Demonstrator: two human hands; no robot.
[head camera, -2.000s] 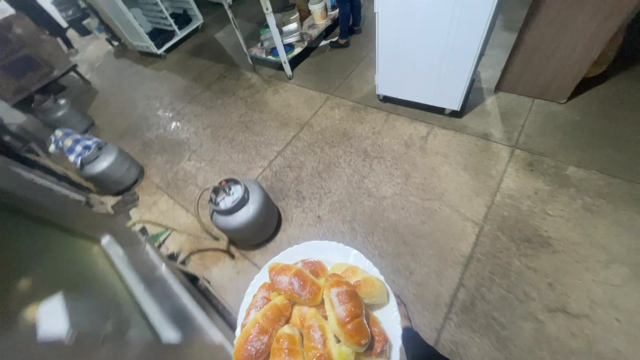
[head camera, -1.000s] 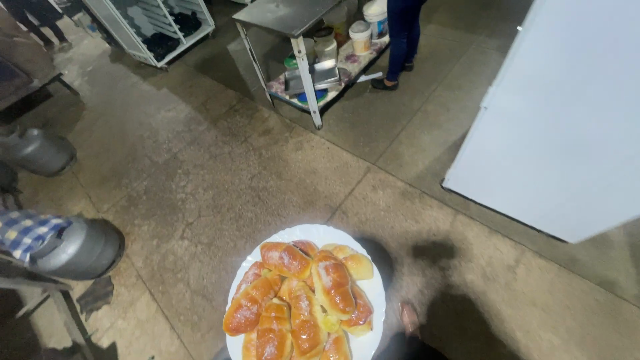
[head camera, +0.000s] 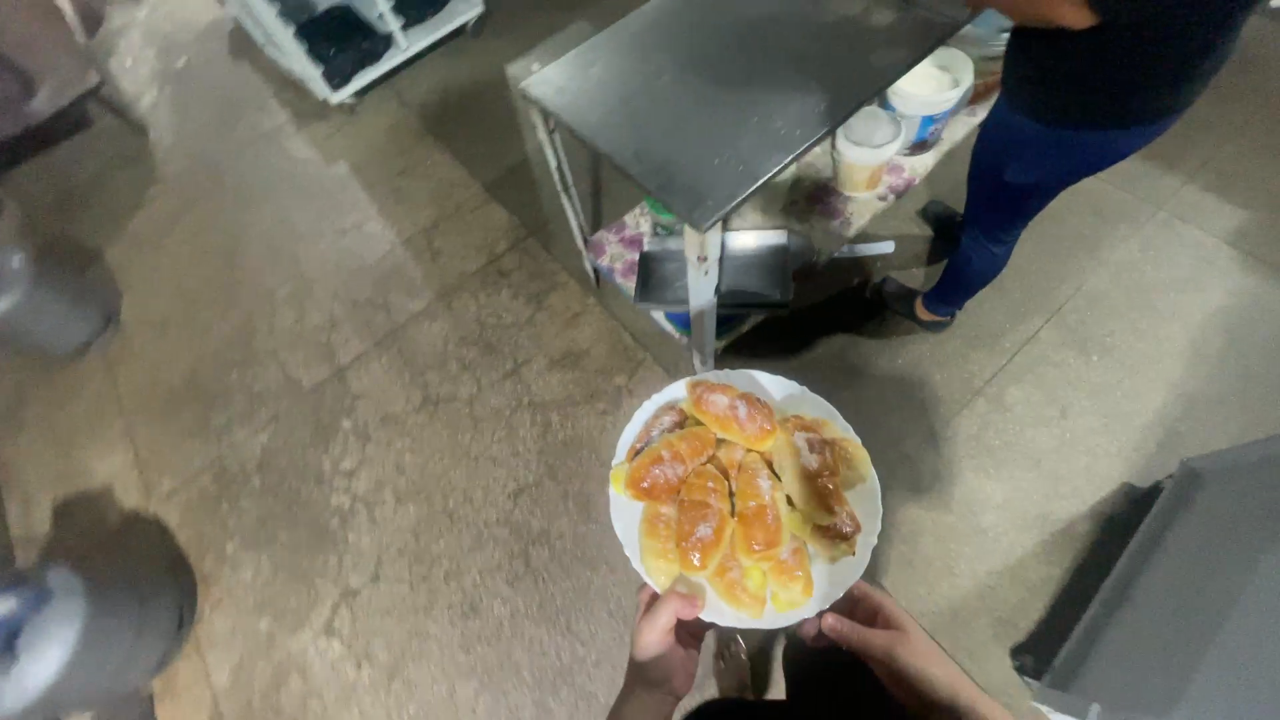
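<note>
A white plate with a scalloped rim (head camera: 632, 540) bears several glazed, golden-brown filled bread rolls (head camera: 735, 490), some with yellow filling showing. My left hand (head camera: 665, 645) grips the plate's near edge at its left, the thumb over the rim. At the right of the same edge, my right hand (head camera: 875, 635) holds the plate, its fingers partly hidden beneath.
Ahead stands a metal work table (head camera: 740, 90); its lower shelf holds a dark tray (head camera: 715, 270) and plastic buckets (head camera: 925, 95). A person (head camera: 1040, 160) stands at its right. Gas cylinders (head camera: 110, 610) are at left, a white rack (head camera: 400, 45) at upper left, a grey surface (head camera: 1180, 590) at lower right.
The view has moved forward across the floor, so the work table and the person are much nearer. Both my hands now show at the plate; my left hand was not visible before.
</note>
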